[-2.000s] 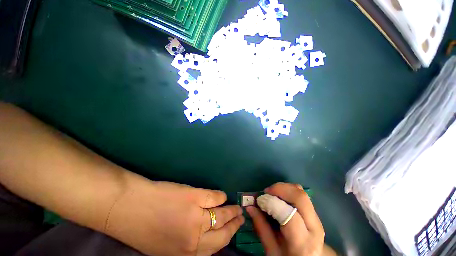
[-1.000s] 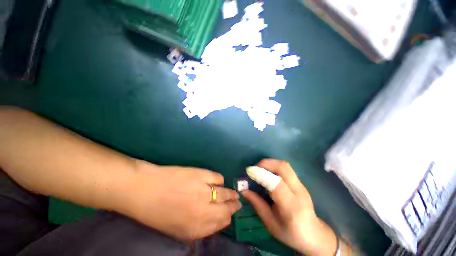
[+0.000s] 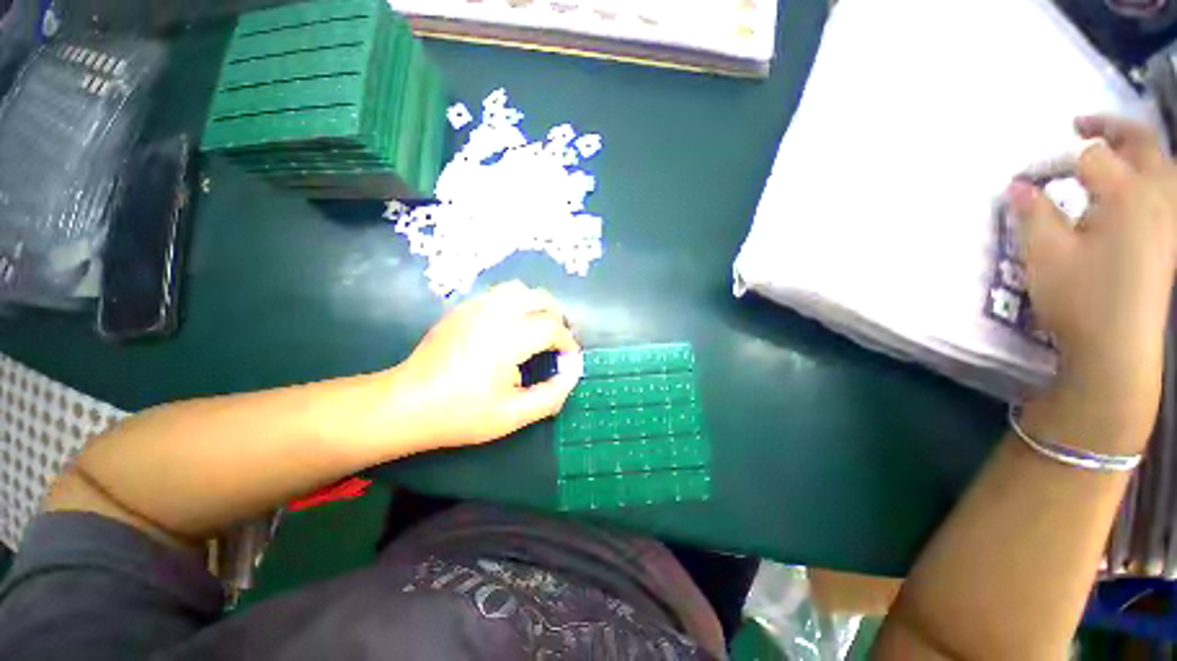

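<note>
A green circuit board panel (image 3: 635, 433) with rows of small cells lies in front of me. My left hand (image 3: 497, 368) is curled at its upper left corner; a small dark patch shows between the fingers, and whether it is a held piece is unclear. My right hand (image 3: 1091, 239), blurred, is over the white wrapped package (image 3: 891, 168) at right. Its fingertips, one in a whitish cot, are at a row of dark-edged square components (image 3: 1007, 300), partly hidden by the hand. I cannot tell if it grips one.
Loose white pieces (image 3: 510, 200) lie mid-bench. Beyond them are a green panel stack (image 3: 303, 78) and a pale perforated slab (image 3: 620, 26). A black phone (image 3: 145, 239) and bagged clear trays (image 3: 58, 155) are at left. A dotted white sheet (image 3: 45, 433) is by my left forearm.
My right hand has moved from beside my left hand up and right to the white package. My left hand has opened less of a view of its fingertips, and the panel is now largely uncovered. The view has shifted wider.
</note>
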